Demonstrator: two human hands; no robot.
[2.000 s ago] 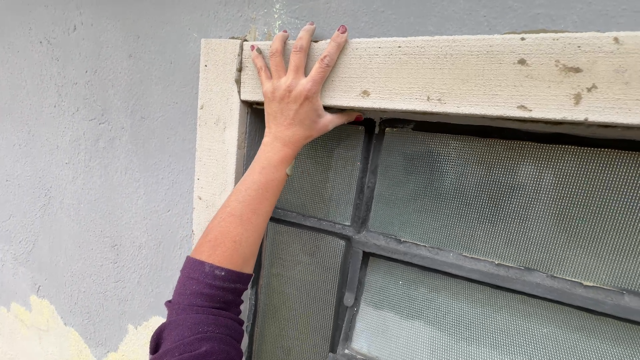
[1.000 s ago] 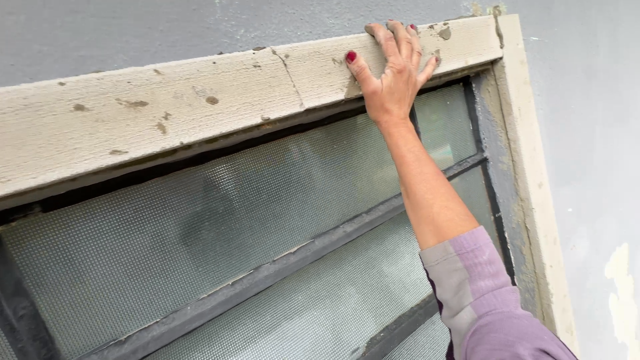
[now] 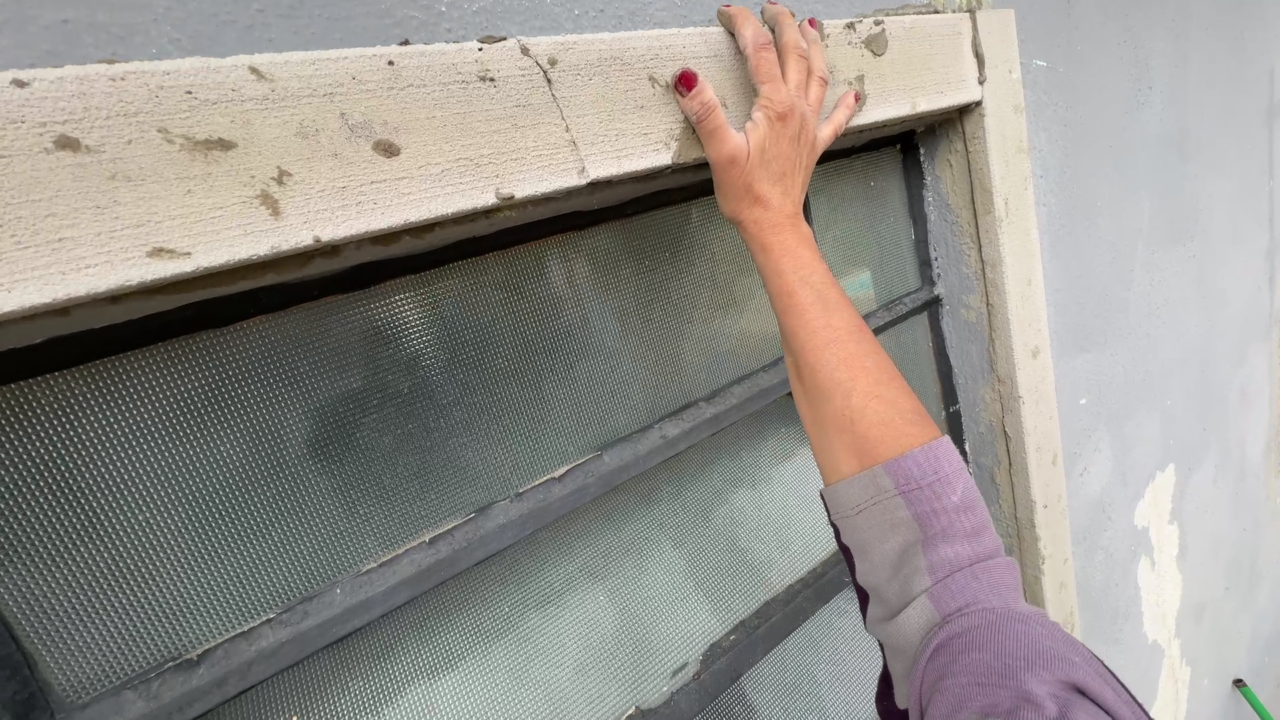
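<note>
My right hand (image 3: 775,130) lies with spread fingers on the top piece of the pale, rough window trim (image 3: 300,140), near its right end. The longer fingertips reach its upper edge, and the red-nailed thumb is on the front face. A thin crack runs down the trim to the left of the hand. The upright trim piece (image 3: 1020,300) meets the top piece at a joint right of the hand. Below, the dark window frame (image 3: 500,520) holds textured glass panes (image 3: 420,400). My left hand is out of view.
A grey painted wall (image 3: 1150,250) surrounds the trim, with a pale peeled patch (image 3: 1160,580) at the lower right. The tip of a green rod-like object (image 3: 1252,698) shows in the bottom right corner. Grey-brown spots mark the trim.
The view has swung from the window's left corner to its right one. My left hand, on the trim in the oldest frame, has left view; my right hand stays where it was one second ago.
</note>
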